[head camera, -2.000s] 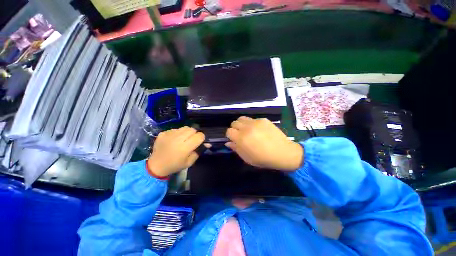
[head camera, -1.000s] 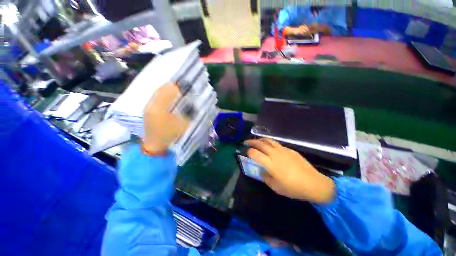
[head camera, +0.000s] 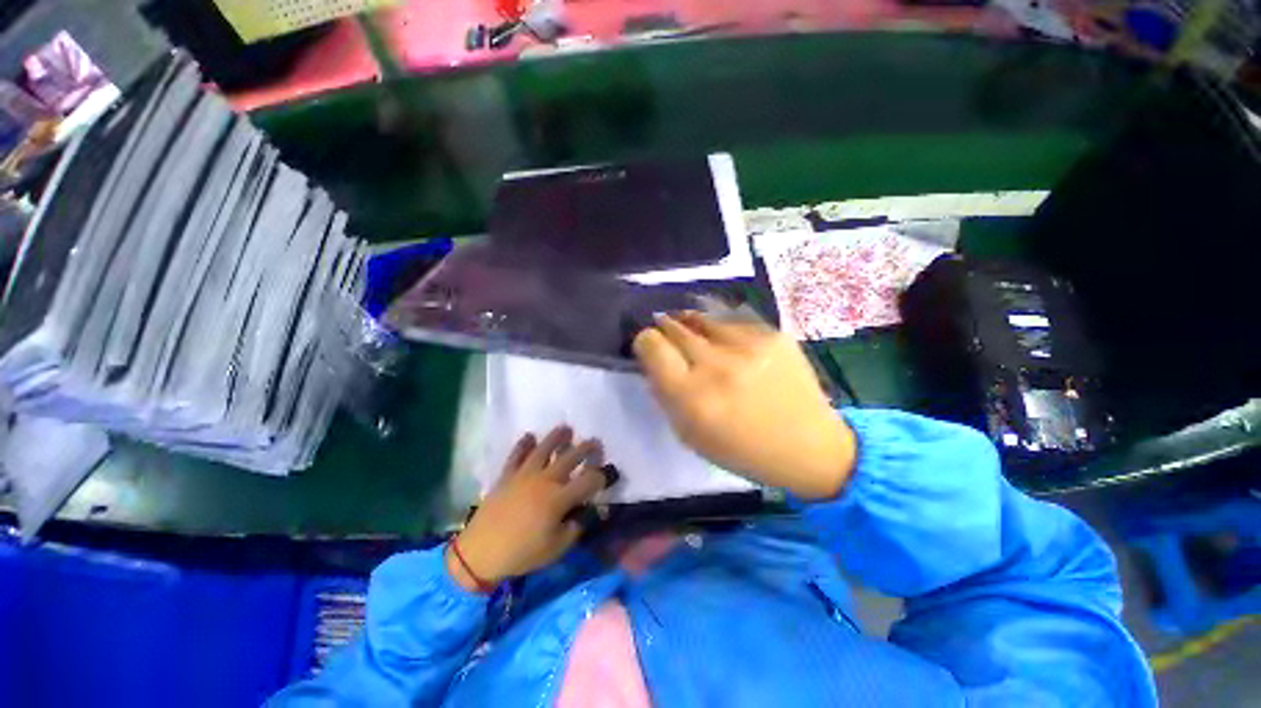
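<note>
My right hand (head camera: 740, 394) grips the right end of a thin, dark, glossy panel (head camera: 519, 307). The panel is slightly blurred and lifted at a tilt, reaching left towards the blue bin. Below it a white sheet (head camera: 595, 415) lies over a black surface at the bench's front edge. My left hand (head camera: 537, 509) rests with spread fingers on the sheet's lower left corner. Small black bits show at its thumb and a fingertip; I cannot tell whether they are worn or held. Another dark panel with a white edge (head camera: 609, 221) lies behind.
A tall leaning stack of interleaved panels (head camera: 180, 277) stands at left, beside a partly hidden blue bin (head camera: 401, 270). A sheet of red bits (head camera: 846, 284) lies right of the work. Black housings with silver patches (head camera: 1030, 367) are at right. Blue crates (head camera: 138, 622) are below left.
The view has turned back from the left stack. My left hand has moved from the stack to the white sheet, now seen in front of me. My right hand now holds up a dark panel.
</note>
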